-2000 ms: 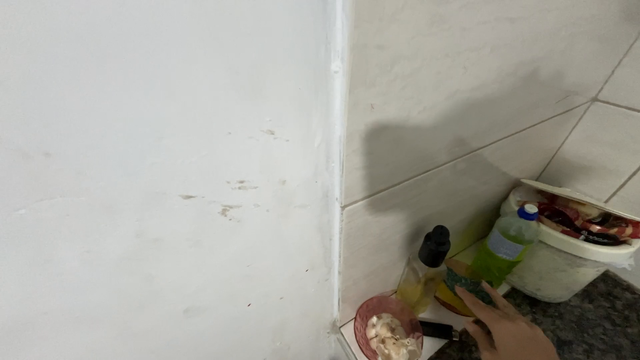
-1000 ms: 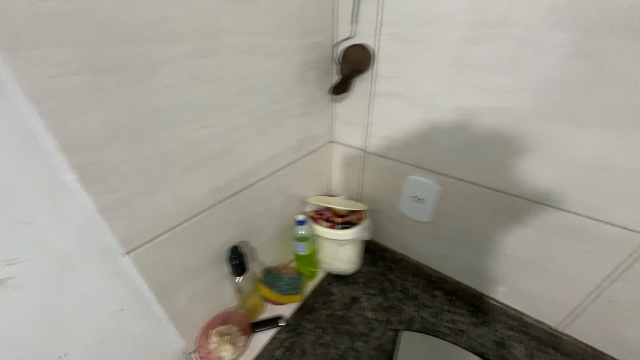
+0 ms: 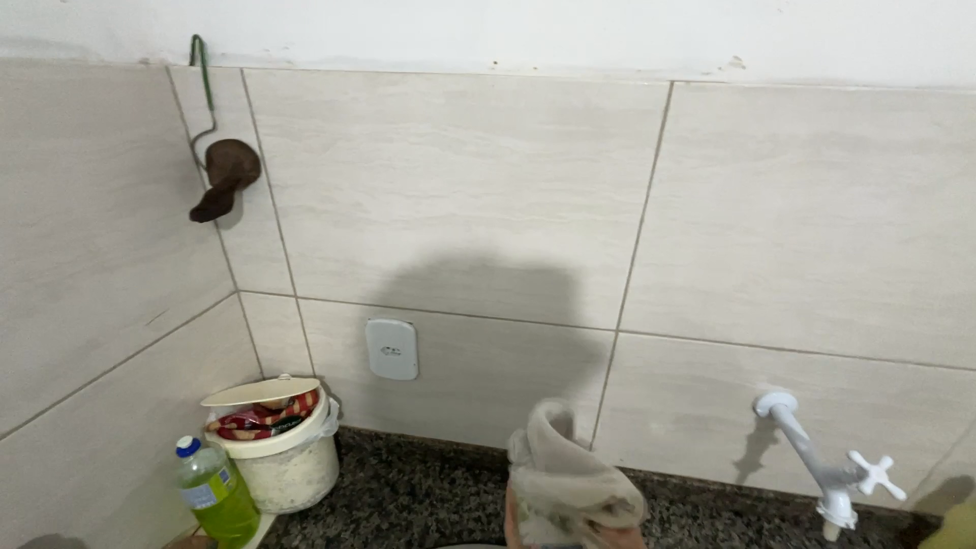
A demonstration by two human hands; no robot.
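At the bottom middle, a crumpled grey-white cloth (image 3: 576,480) stands up in front of the dark granite counter, blurred. Skin shows along its lower edges, where what looks like my right hand (image 3: 621,536) grips it; most of that hand is covered or cut off. A small brownish tip (image 3: 191,543) shows at the lower left, beside a bottle of green liquid (image 3: 217,496) with a blue cap; whether it is a fingertip of my left hand is unclear. Behind the bottle, a white tub (image 3: 293,476) lined with a plastic bag holds red packaging under a tilted lid.
A white tap (image 3: 823,457) with a cross handle sticks out from the tiled wall at right. A blurred yellowish thing (image 3: 957,526) shows at the lower right edge. A brown item (image 3: 229,171) hangs from a wire hook in the corner. A white cover plate (image 3: 392,349) is on the wall.
The view has swung right. Two seconds ago a hand was at the sponge beside the green bottle; now a hand with a grey-white cloth shows at the bottom middle.
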